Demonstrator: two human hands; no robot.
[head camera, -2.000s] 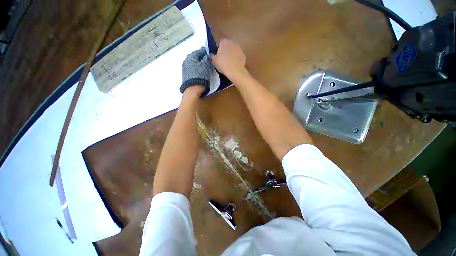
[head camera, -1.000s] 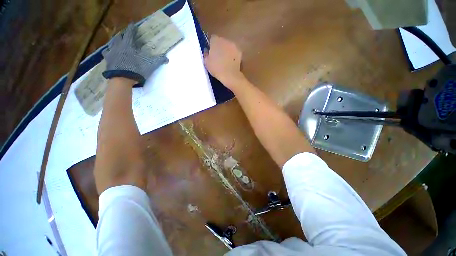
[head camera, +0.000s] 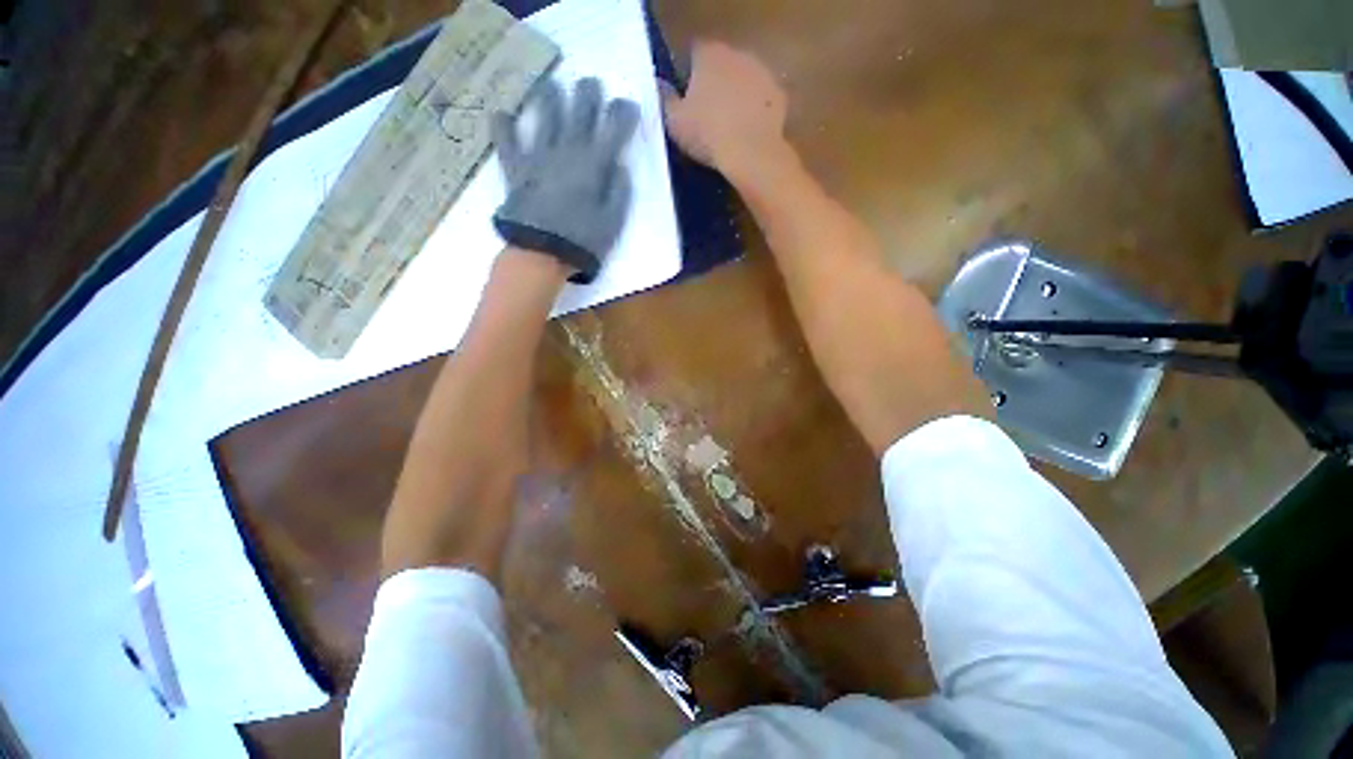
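Observation:
The white paper marker (head camera: 356, 371) lies over the dark fabric lay (head camera: 703, 223), whose navy plies show past the paper's right edge. My left hand (head camera: 568, 171), in a grey knitted glove, lies flat on the paper with its fingers apart, its fingertips by the weight. My right hand (head camera: 727, 107) is bare and curled at the lay's right edge; its fingertips are hidden, so its hold on the plies cannot be told. A pale flat pattern weight (head camera: 416, 178) lies slanted on the paper, left of my left hand.
The cutter's base plate (head camera: 1051, 356) and dark motor body (head camera: 1313, 334) stand at right. Two fabric clamps (head camera: 662, 672) lie near my body. A thin brown stick (head camera: 193, 304), a clear ruler (head camera: 144, 581) and a pen (head camera: 146, 670) are at left. A cut bundle (head camera: 1288, 156) is at upper right.
My gloved left hand has moved right, off the pattern weight onto the paper. The weight sits turned more steeply. My right hand stays at the lay's right edge.

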